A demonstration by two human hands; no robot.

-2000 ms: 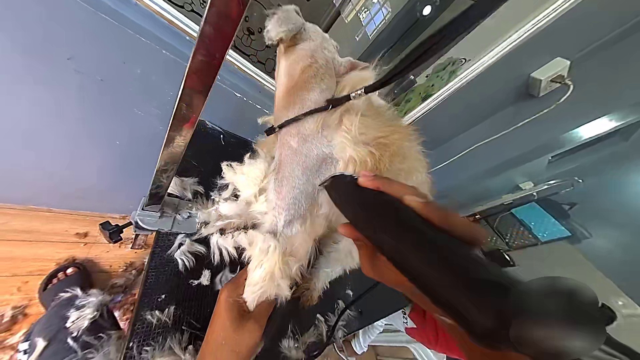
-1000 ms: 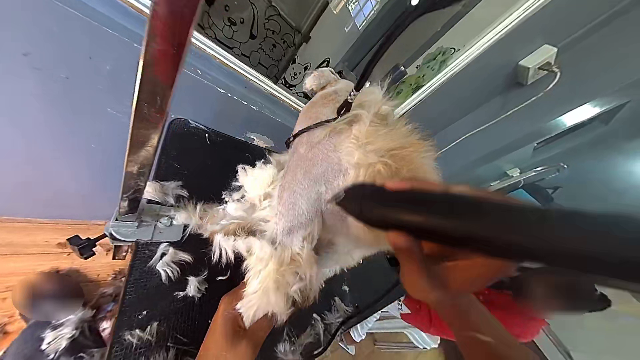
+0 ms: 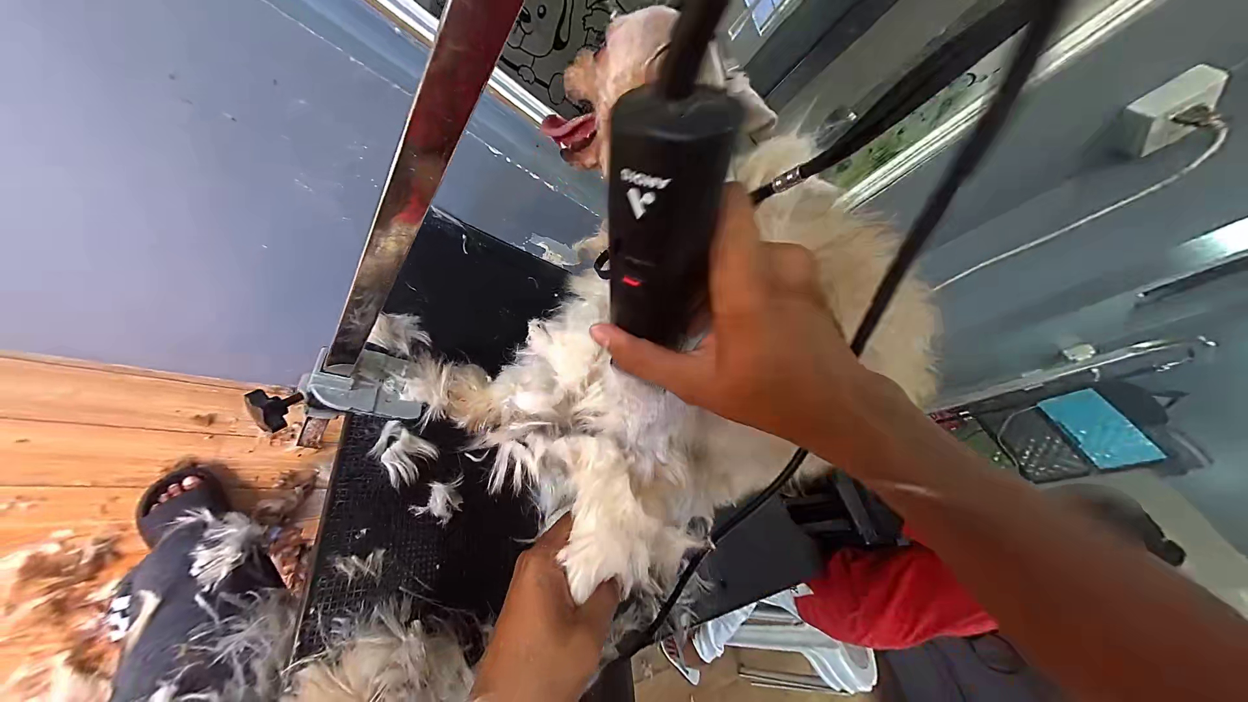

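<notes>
A cream-coated dog [image 3: 858, 283] is on a black grooming table [image 3: 458, 292], mouth open and tongue out, a black loop leash [image 3: 838, 151] at its neck. My right hand [image 3: 760, 331] is closed around a black corded electric clipper [image 3: 673, 205] with a small red light, held over the dog's chest and body. The clipper's blade end is hidden behind my fingers and the fur. My left hand [image 3: 561, 614] grips a shaggy front leg [image 3: 614, 536] near the paw. Cut fur [image 3: 526, 390] lies loose and bunched beside the leg.
A metal post [image 3: 400, 205] rises from a clamp [image 3: 366, 385] at the table edge. The clipper cord [image 3: 916, 234] loops across my right forearm. Fur tufts lie on the table and wooden floor [image 3: 117, 429]. A person in red [image 3: 887, 595] is near a white plastic stool [image 3: 819, 653].
My right hand and the clipper have moved left across the dog, and the clipper body now points up. The dog's face and tongue have come into view. My left hand stays at the leg.
</notes>
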